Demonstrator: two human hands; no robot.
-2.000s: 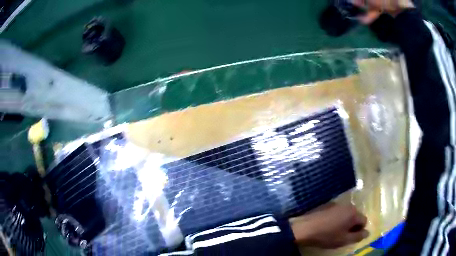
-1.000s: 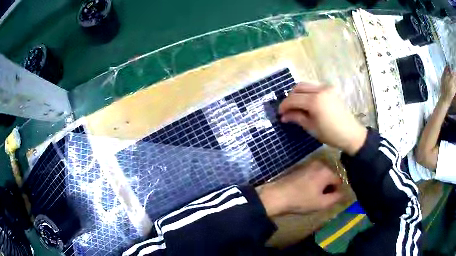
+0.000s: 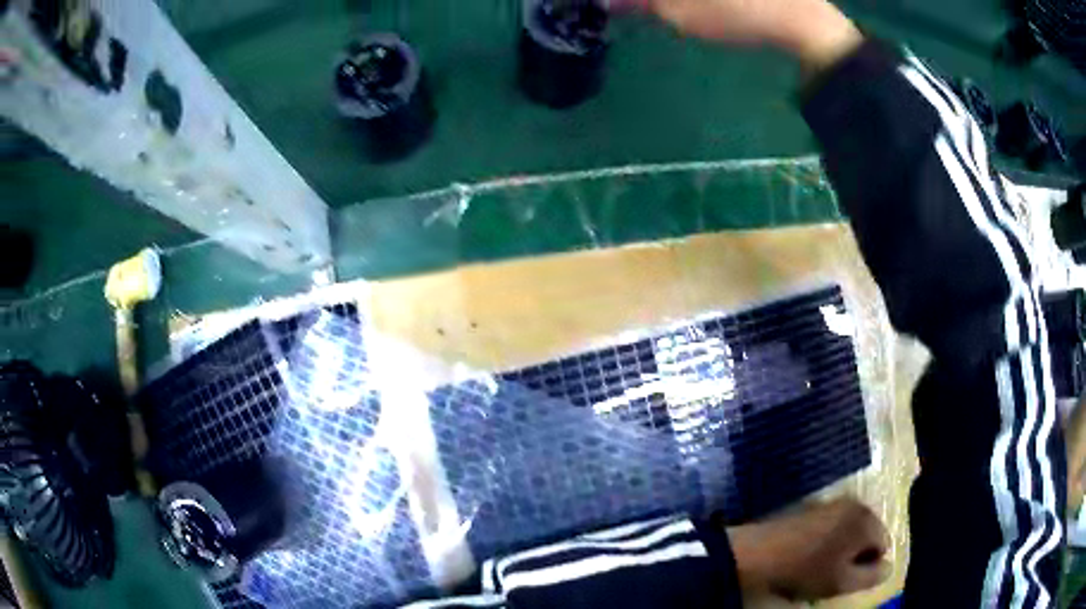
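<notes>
The black grid die-cut sheet (image 3: pixel 798 410) lies on the tan board, its left part under wrinkled clear release film (image 3: pixel 560 458). My left hand (image 3: pixel 810 550) is curled at the sheet's lower right edge; whether it holds anything cannot be told. My right hand (image 3: pixel 744 22) is stretched over the green surface, its fingertips blurred and partly cut off by the top edge. They are at the top of a black cylindrical unit (image 3: pixel 562 54); their grip is not clear. Another black unit (image 3: pixel 384 95) stands to its left.
A worn pale metal post (image 3: pixel 179 143) slants in at upper left. At left are a yellow-handled tool with a pale head (image 3: pixel 133 280), a ribbed black fan (image 3: pixel 54 476) and a black unit (image 3: pixel 203 523). Clear plastic (image 3: pixel 619 202) runs along the green edge. More units are at far right.
My right hand has moved from the sheet up and away to a unit on the green surface. My left hand stays curled by the sheet. The view has shifted, showing more of the post.
</notes>
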